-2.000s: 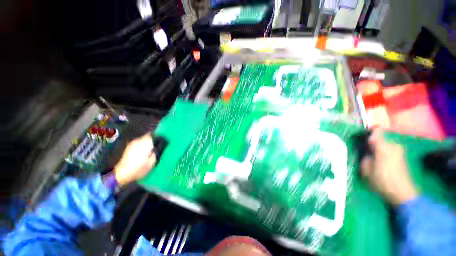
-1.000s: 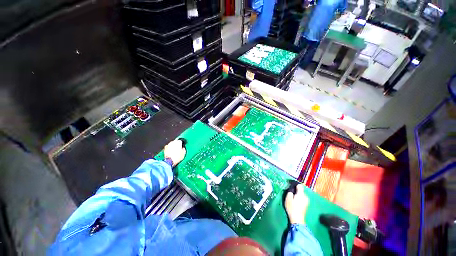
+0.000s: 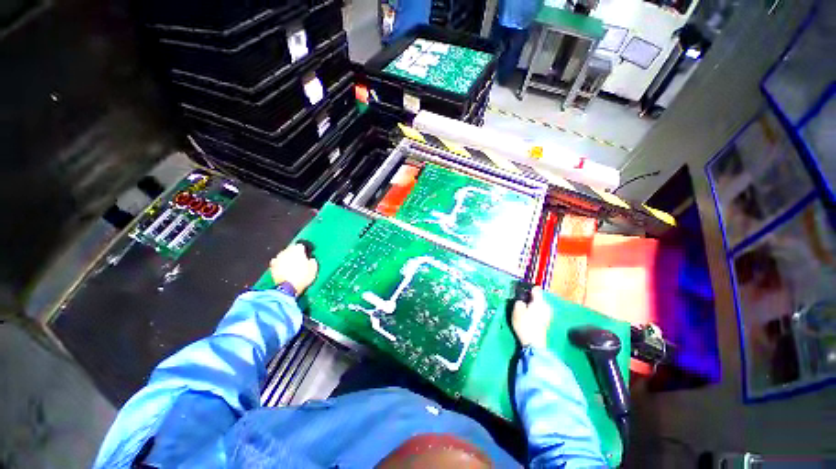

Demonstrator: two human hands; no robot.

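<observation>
A green printed circuit board (image 3: 426, 316) with a thick white track loop lies on the green mat (image 3: 587, 316) in front of me, its solder side up. My left hand (image 3: 295, 267) is at the board's left edge, with black covers on its fingertips. My right hand (image 3: 530, 319) is at the board's right edge, fingers pointing away from me, also with a black cover. Both hands look curled and very close to the edges; whether they grip the board cannot be told. A second board (image 3: 467, 215) lies beyond the mat inside a metal-edged frame (image 3: 534, 240).
A black handheld scanner (image 3: 598, 343) lies at the mat's right end. A component-side board (image 3: 186, 215) sits on the black side table (image 3: 247, 240). Black racks (image 3: 261, 92) are stacked behind it. A black bin (image 3: 440, 69) holds green boards. Red sheeting (image 3: 616, 275) is at right. Blue-clothed people stand behind.
The view steadies, then shifts, so the bench sits higher and further left in the picture. Both hands stay beside the board, and the board keeps its place on the mat.
</observation>
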